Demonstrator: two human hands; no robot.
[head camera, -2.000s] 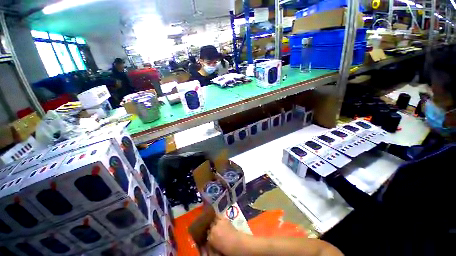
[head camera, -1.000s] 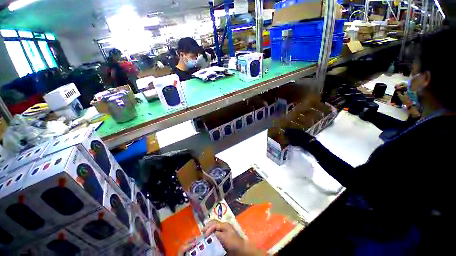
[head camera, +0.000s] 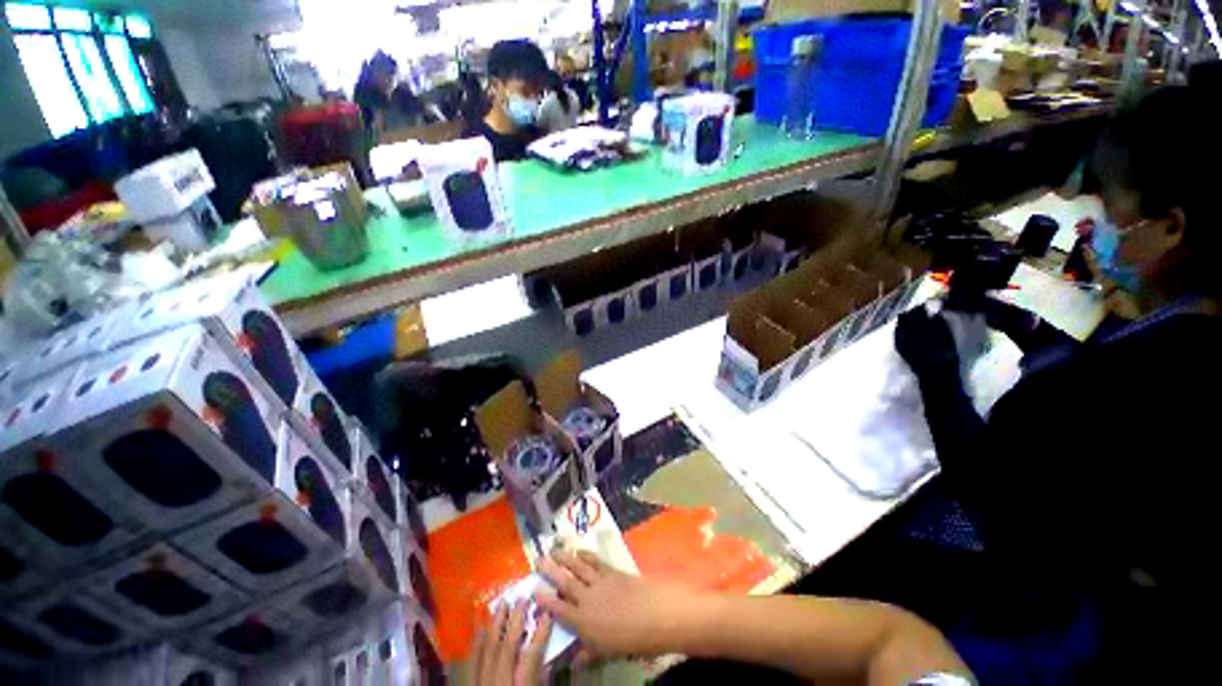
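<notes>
My left hand (head camera: 509, 651) is at the bottom edge, partly cut off, with its fingers up along a white retail box (head camera: 520, 598). My right hand (head camera: 598, 602) lies over the same box from the right, fingers together. The hands hide most of the box. Just beyond them, a leaflet (head camera: 586, 513) with a round red mark lies on the bench. Two open boxes (head camera: 539, 465) stand behind it, brown flaps up, each with a round item under clear wrap inside.
A tall stack of finished boxes (head camera: 164, 462) stands at left. A black cable pile (head camera: 449, 436) lies beside the open boxes. Orange sheets (head camera: 472, 563) cover the near bench. At right, a black-clad worker (head camera: 1072, 442) handles whitish film beside a row of open boxes (head camera: 818, 322).
My hands have shifted slightly left on the white box, and its icon side no longer shows clearly. The neighbouring worker's arm has drawn back from the open box row to the whitish film.
</notes>
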